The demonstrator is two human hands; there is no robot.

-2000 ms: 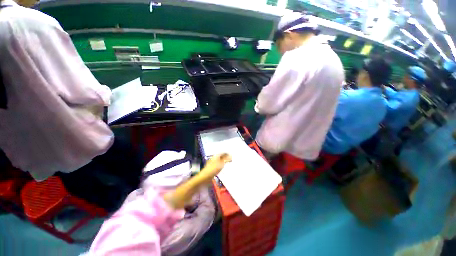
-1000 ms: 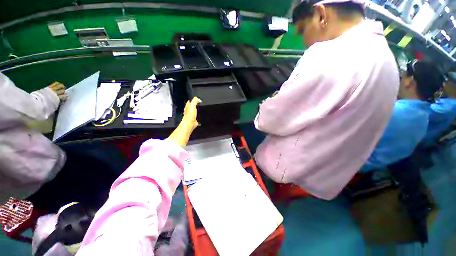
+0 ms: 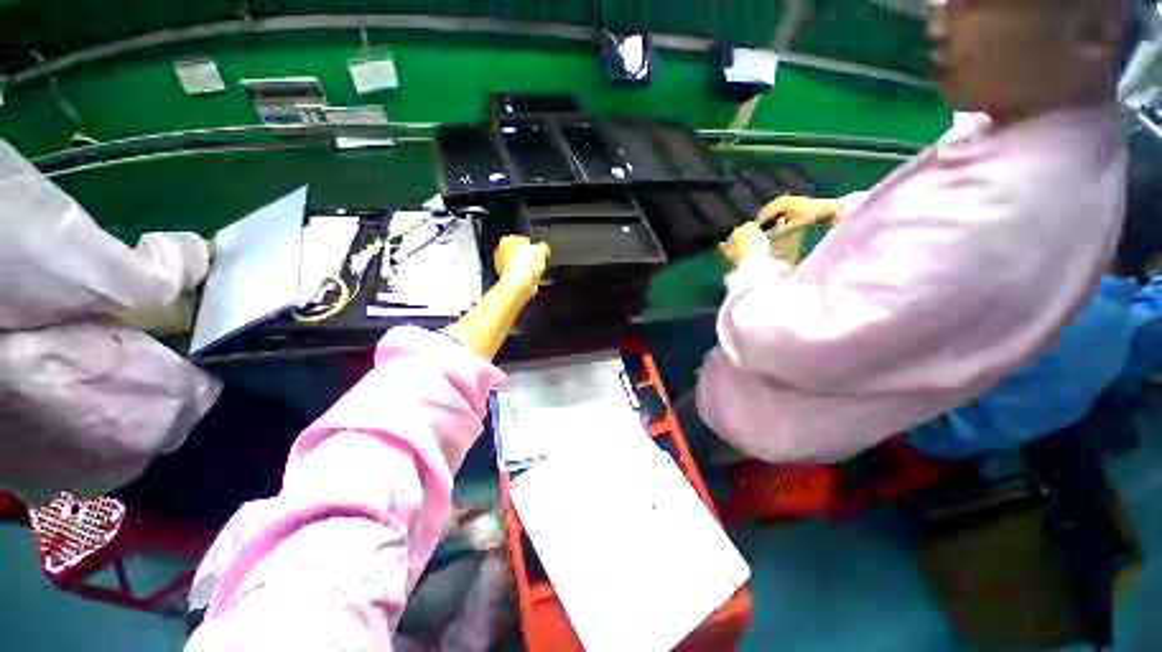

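Note:
My left hand, bare below a pink sleeve, reaches forward from the lower left. It is at the left edge of a stack of black trays on the bench. Its fingers look curled, but whether they grip the tray edge is too small to tell. The top tray looks shallow, with a small light mark. My right hand is not in view.
A red crate bearing white papers stands below the trays. Black flat devices lie behind. Papers and cables lie left. A person in pink works right; another holds a grey-blue board left.
My left hand has moved from over the red crate forward to the tray stack, and its fingers now look more curled. The person at right has turned, with both hands showing.

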